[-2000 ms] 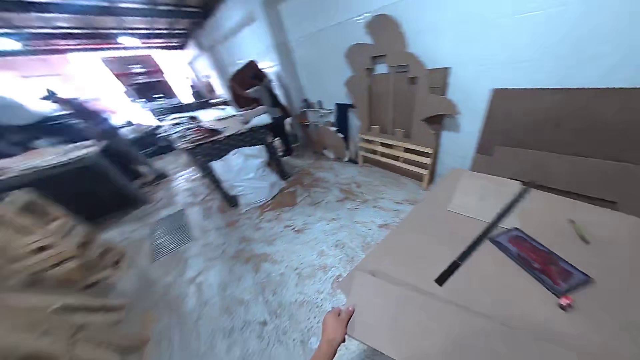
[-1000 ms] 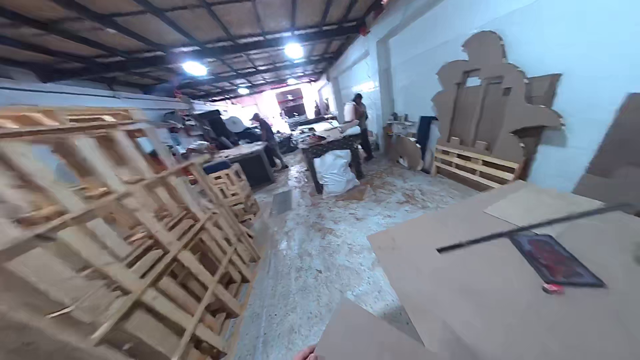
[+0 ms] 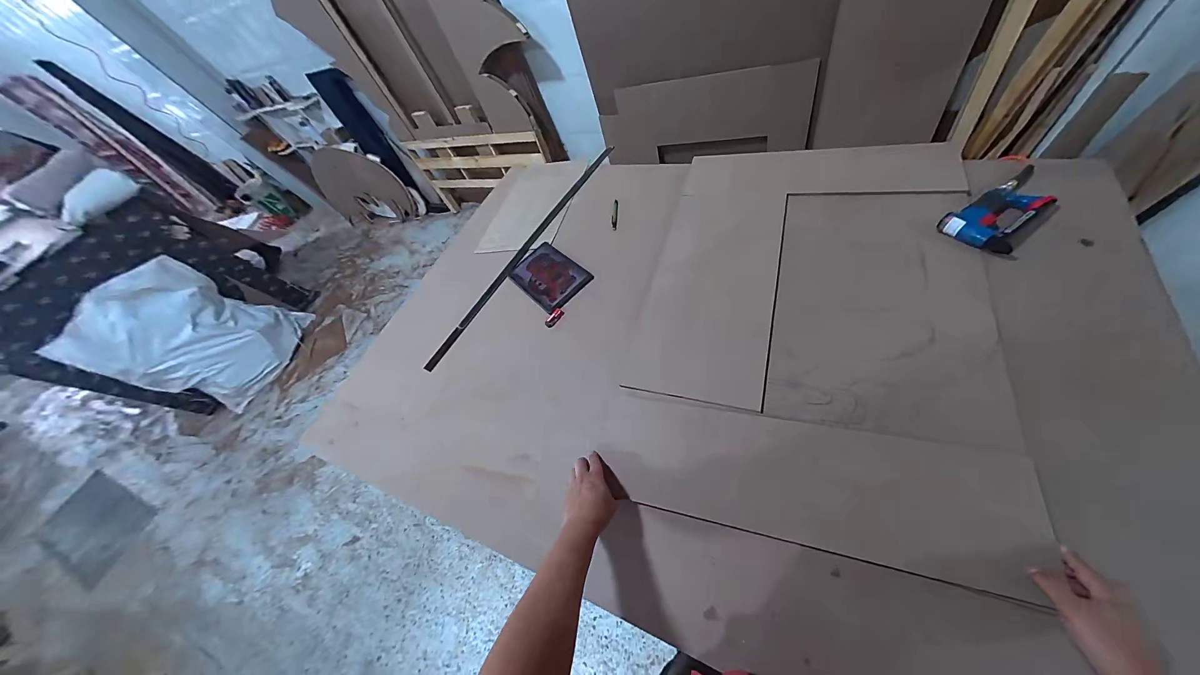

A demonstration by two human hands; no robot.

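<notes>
A long thin brown board (image 3: 844,497) lies flat on the large board-topped table (image 3: 450,450), its near edge running between my hands. My left hand (image 3: 594,494) grips that board's near left corner. My right hand (image 3: 1087,595) has its thumb and fingers at the near right corner. Beyond, more flat board pieces (image 3: 698,300) frame a rectangular area (image 3: 881,309). A blue and black power tool or stapler (image 3: 998,214) rests at the far right. To the left lie a dark straight bar (image 3: 511,267), a dark-framed tablet-like object (image 3: 550,277), a small red object (image 3: 554,318) and a slim green object (image 3: 615,215).
Large brown sheets (image 3: 703,37) and wooden strips (image 3: 1050,75) lean at the wall. A wooden slatted frame (image 3: 478,155) stands behind the table. Left on the scrap-strewn floor are a white sack (image 3: 178,328) and a dark patterned piece of furniture (image 3: 84,272). A black and red object (image 3: 689,664) shows at the near edge.
The view has swung from the room down to the table. Both hands are now at the board's near edge; one second ago only fingertips showed beside a board at the bottom.
</notes>
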